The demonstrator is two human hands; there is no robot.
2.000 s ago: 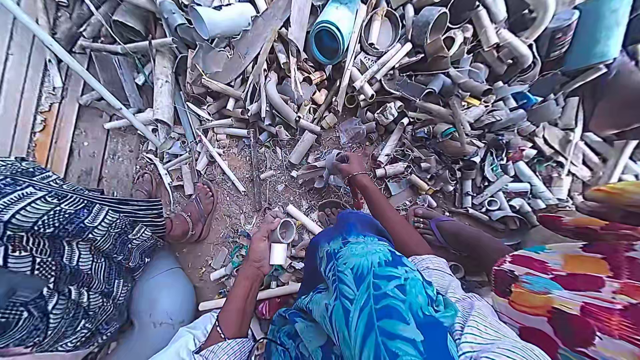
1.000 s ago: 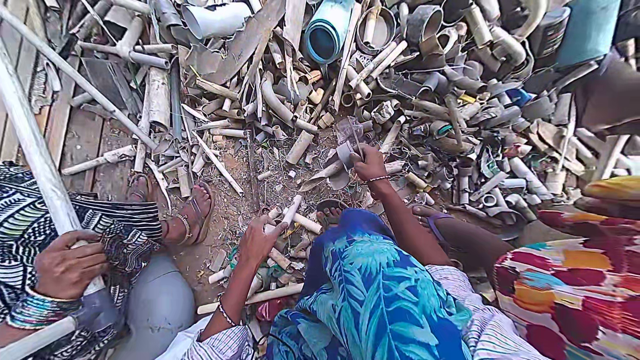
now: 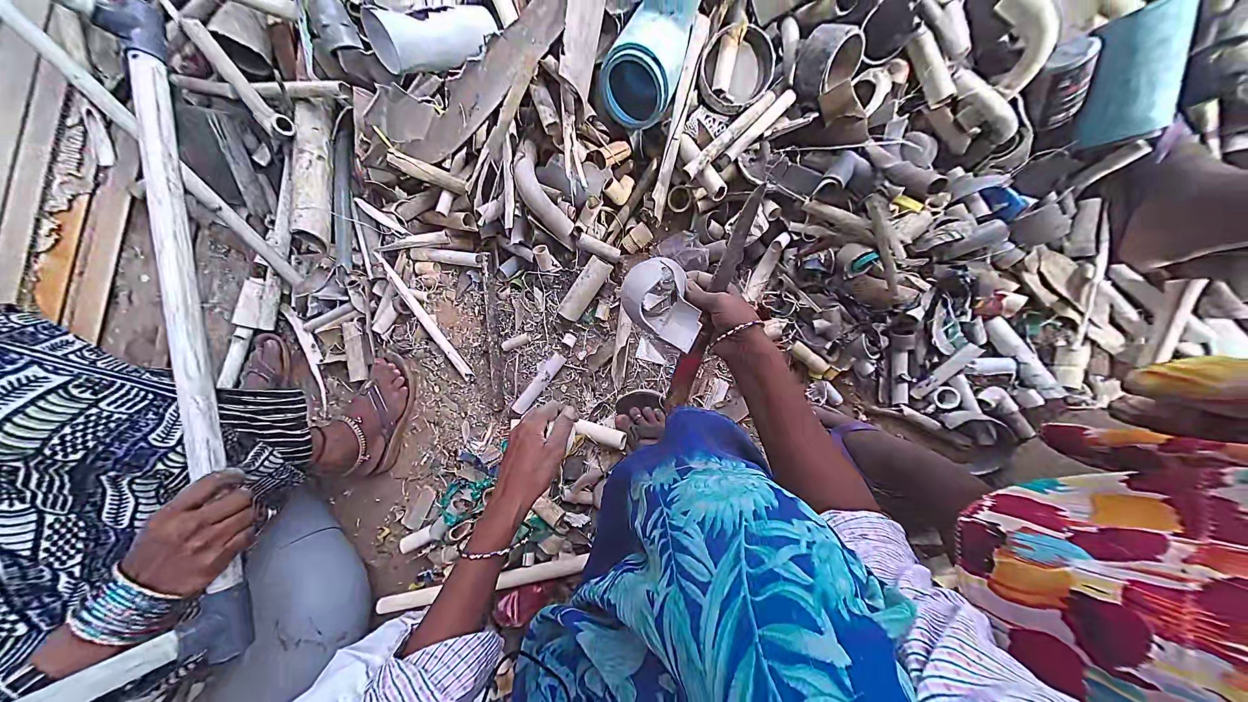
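My right hand (image 3: 723,310) grips a cut, curved piece of white plastic pipe (image 3: 651,291), at the middle of the head view. Right beside that hand a long dark curved blade (image 3: 738,239) slants upward; a red part (image 3: 684,375) shows at its lower end. My left hand (image 3: 536,450), lower and to the left, has bent fingers, and whether anything is between them is hidden. Just above its fingertips is a short white pipe piece (image 3: 542,378). Another short pipe (image 3: 600,435) lies right of the fingers.
A heap of pipe scraps and fittings (image 3: 877,224) spreads across the top and right. At left a person's hand (image 3: 190,534) holds a long white pipe (image 3: 177,263) with grey fittings. A person in patterned cloth (image 3: 1121,546) sits at right. A long pipe (image 3: 487,583) lies below my left forearm.
The short white pipe piece in my left hand one second ago is no longer plainly held. At left, the other person's long pipe has swung more upright. The dark blade now shows plainly beside my right hand.
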